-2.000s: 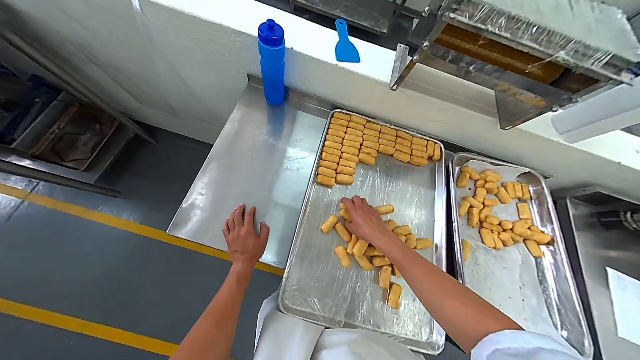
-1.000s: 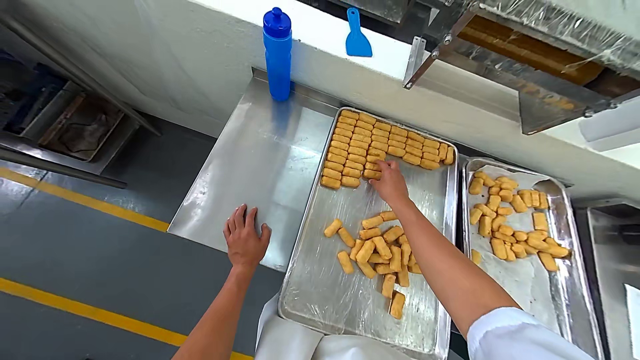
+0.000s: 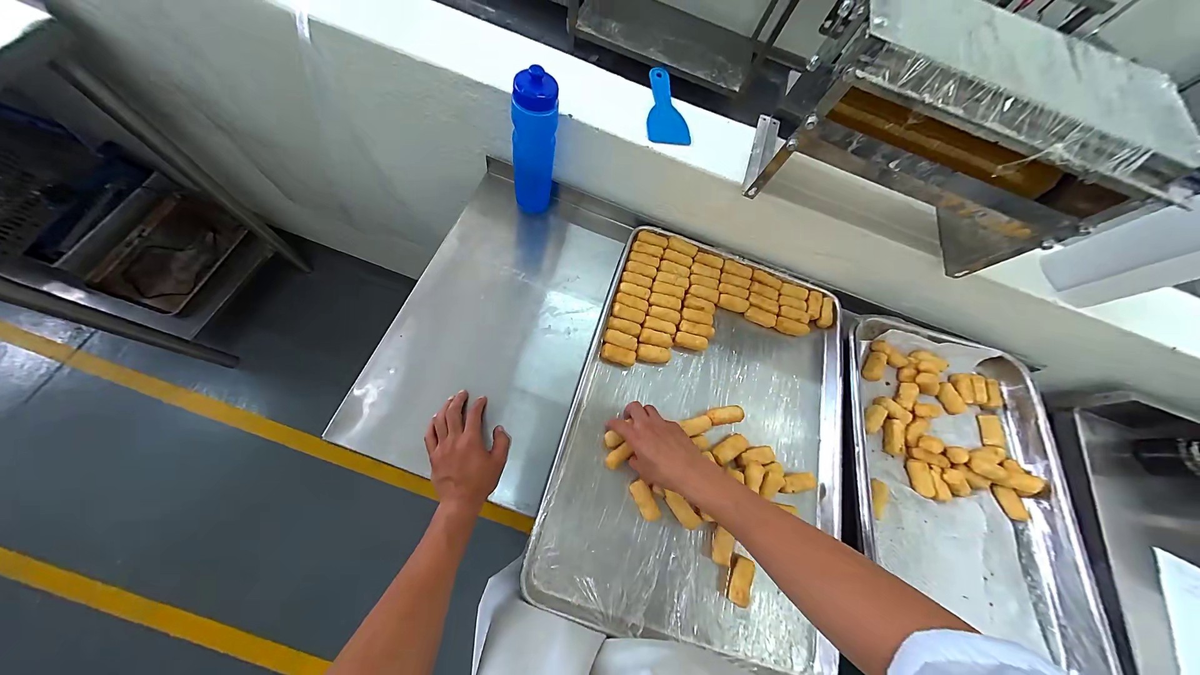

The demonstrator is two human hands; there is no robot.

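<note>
My left hand (image 3: 466,450) lies palm down with fingers apart on the steel table (image 3: 450,328), holding nothing. My right hand (image 3: 656,448) reaches down at the left side of a loose pile of golden baked pieces (image 3: 731,448) on the large metal tray (image 3: 562,497). Its fingertips touch or hover over pieces there; the fingers partly hide them, so a grip cannot be made out. Toward the tray's far end, many like pieces (image 3: 666,300) lie packed side by side in rows, the left rows reaching nearer to me. Clear film covers the tray's bottom.
A second metal tray (image 3: 1087,562) at the right holds paper and scattered pieces (image 3: 928,459). A blue bottle (image 3: 534,150) stands at the table's back corner. On the ledge lie a blue plastic scraper (image 3: 667,117) and, farther right, a metal machine (image 3: 984,141) overhanging the tray side.
My right hand has gone from the pile to the packed rows, then back to the pile's left side. One of the left rows is longer than two seconds ago. My left hand has stayed on the table.
</note>
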